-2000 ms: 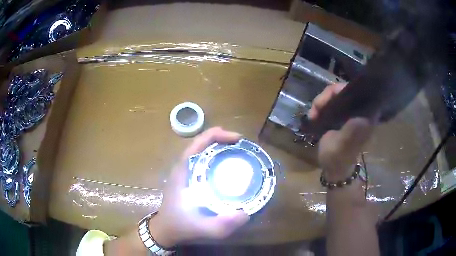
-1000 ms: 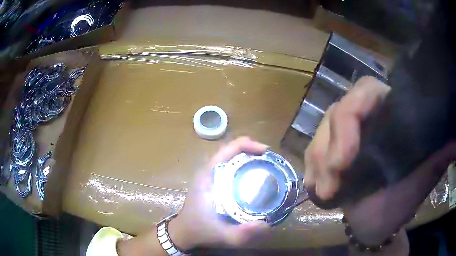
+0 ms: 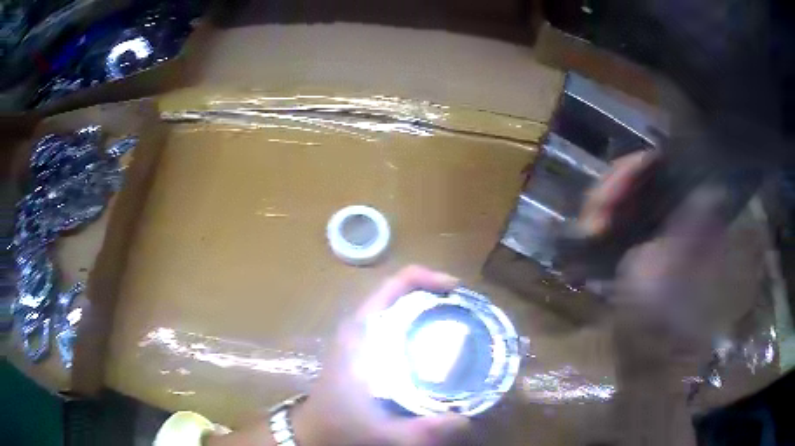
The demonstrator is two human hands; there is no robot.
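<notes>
My left hand [image 3: 353, 370] grips the speaker body from its left side, its open end facing up. The chrome ring [image 3: 507, 348] sits around a glaring disc [image 3: 443, 353] at that end. My right hand [image 3: 623, 222] is blurred and is closed around a large dark blurred tool [image 3: 697, 165], probably the electric screwdriver. It is over the lower part of the metal parts bins [image 3: 571, 165], away from the ring. The tool's tip is too blurred to make out.
A white roll [image 3: 358, 235] lies on the cardboard-covered bench [image 3: 235, 235] beyond the speaker body. A carton of chrome rings [image 3: 65, 192] is at the left, a second parts carton [image 3: 105, 83] at the far left. Shiny film covers the bench.
My right hand and the tool first came down to the ring's right edge, then moved back up and right to the metal bins. My left hand keeps its hold on the speaker body.
</notes>
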